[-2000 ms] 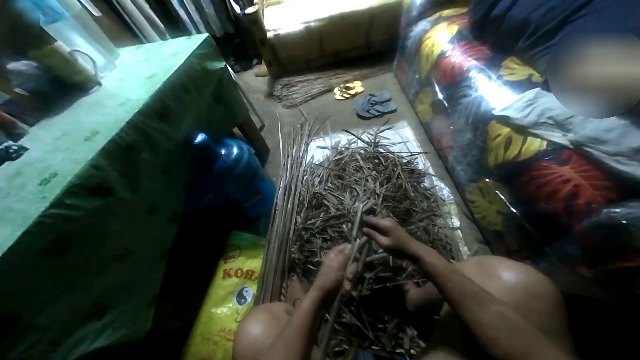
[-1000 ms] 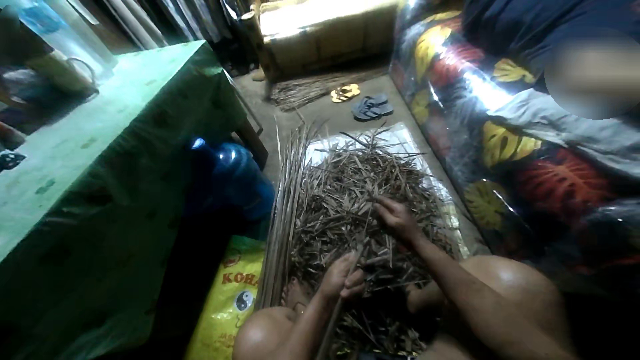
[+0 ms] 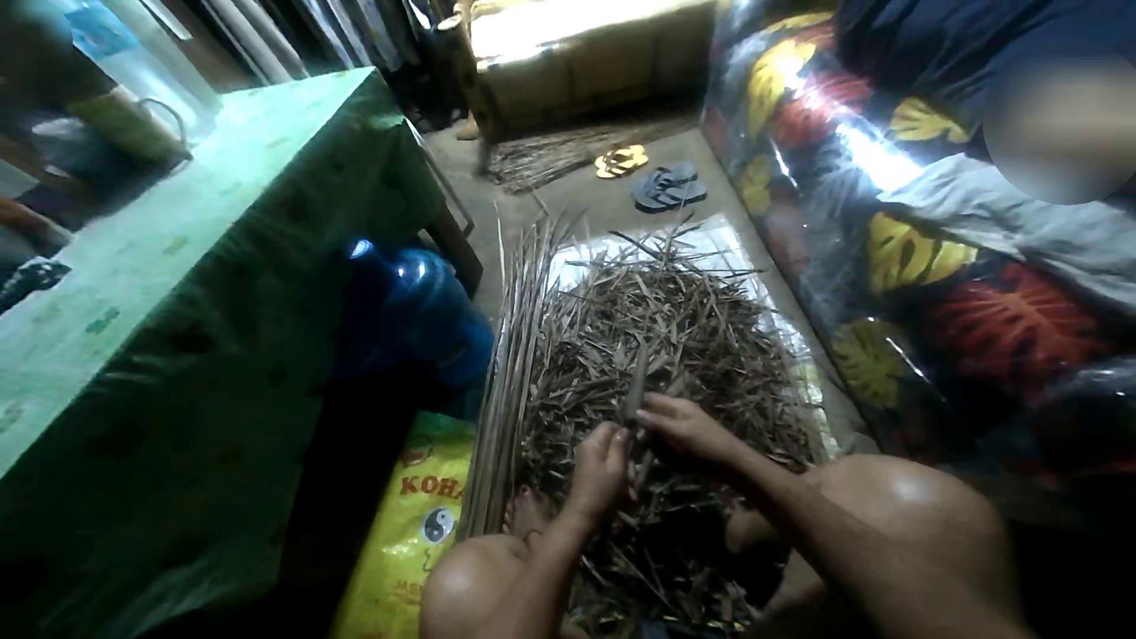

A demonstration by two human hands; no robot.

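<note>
Between my knees, my left hand is closed around a thin dry leaf stalk, whose upper end points away from me. The fingers of my right hand grip the same stalk just above and to the right of the left hand; the two hands are close together. Beneath them lies a heap of dry leaf scraps on a white sheet. Long dry stalks lie in a bundle along the left side of the heap. The lower part of the held stalk is hidden by my hands.
A table with a green cloth stands left, with a blue plastic water jug beside it and a yellow sack nearer me. Yellow flip-flops and grey flip-flops lie ahead. A person sits on the plastic-covered, leaf-patterned sofa at right.
My hands were farther apart one second ago, the right one higher over the heap; now they are close together. Two seconds ago they were also near each other on a stalk.
</note>
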